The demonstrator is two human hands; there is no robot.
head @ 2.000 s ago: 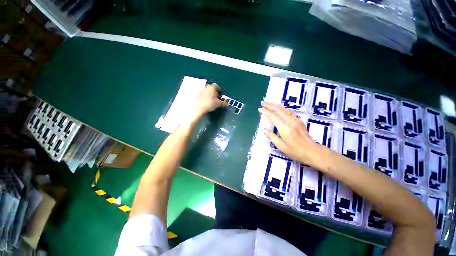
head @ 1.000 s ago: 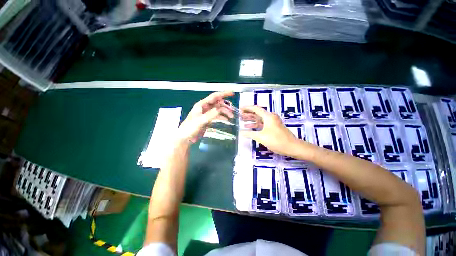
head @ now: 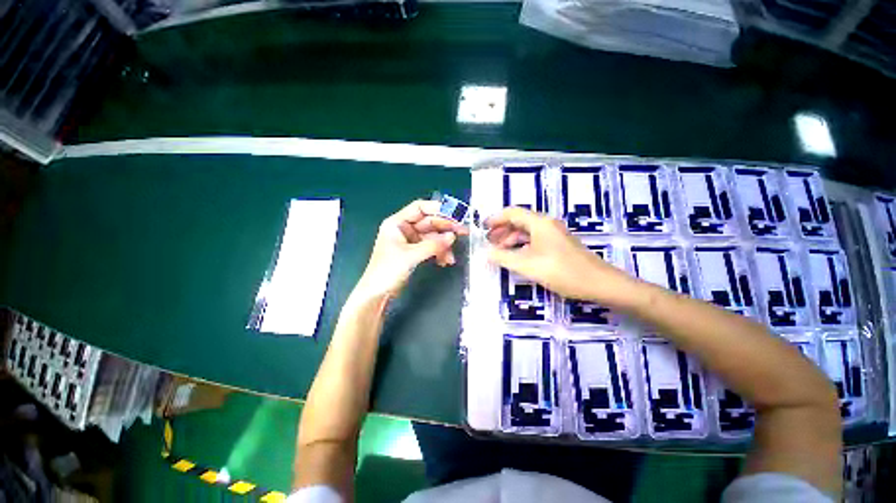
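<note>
My left hand [head: 415, 241] is raised left of the blister tray [head: 482, 378], its fingers closed on a small dark grid sheet [head: 452, 207] with pale squares. My right hand [head: 532, 248] is over the tray's left edge, close to the left hand, with thumb and fingers near together at the sheet's right end. Whether the right fingers pinch a small piece is too small to tell. The tray holds white flat parts with dark borders [head: 528, 381] in its pockets. The right hand and forearm hide some of them.
A long white strip [head: 303, 265] lies on the green bench left of my hands. Clear-wrapped bundles [head: 639, 29] stand at the back. More tray edges [head: 884, 231] show at the far right. Filled trays [head: 47, 363] stand below the bench at the left.
The dark grid sheet lay on the bench two seconds ago; it is now up in my left hand. Both hands have come together at the tray's left edge. The view has turned.
</note>
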